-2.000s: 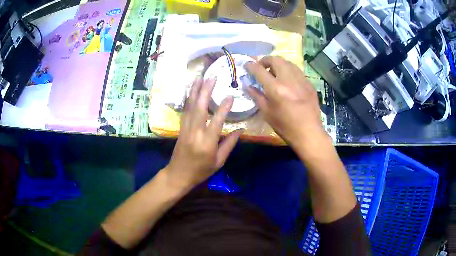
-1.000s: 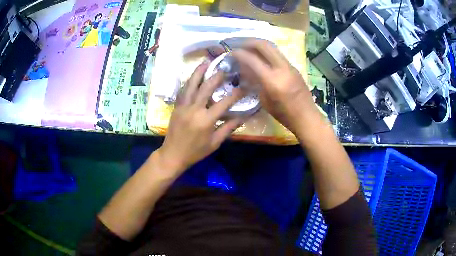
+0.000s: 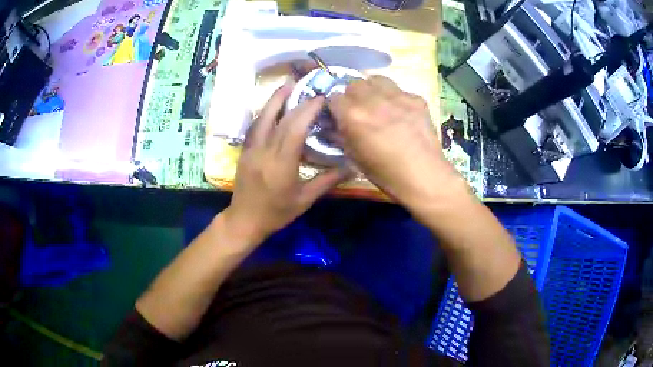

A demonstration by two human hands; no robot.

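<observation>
The round white housing (image 3: 328, 147) lies on the yellow foam pad (image 3: 223, 166), inside the curve of the white bracket housing (image 3: 308, 36). Its middle now shows metallic-looking detail, partly covered by my fingers. Lead wires (image 3: 320, 62) stick up at its far edge. My left hand (image 3: 276, 154) steadies the housing from the left, fingers on its face and thumb at its near edge. My right hand (image 3: 383, 129) is bent over the right side of the housing, fingertips at its centre. Whether the right fingers pinch a small part is hidden.
A black electric screwdriver (image 3: 537, 97) lies over white and grey parts at the right. A pink cartoon mat (image 3: 100, 107) and green printed paper (image 3: 168, 115) cover the bench at the left. A blue crate (image 3: 580, 287) stands below the bench edge at the lower right.
My right hand has moved from the housing's right edge in over its centre and curled. My left fingers have moved further onto its face. The wires now lean to the far edge.
</observation>
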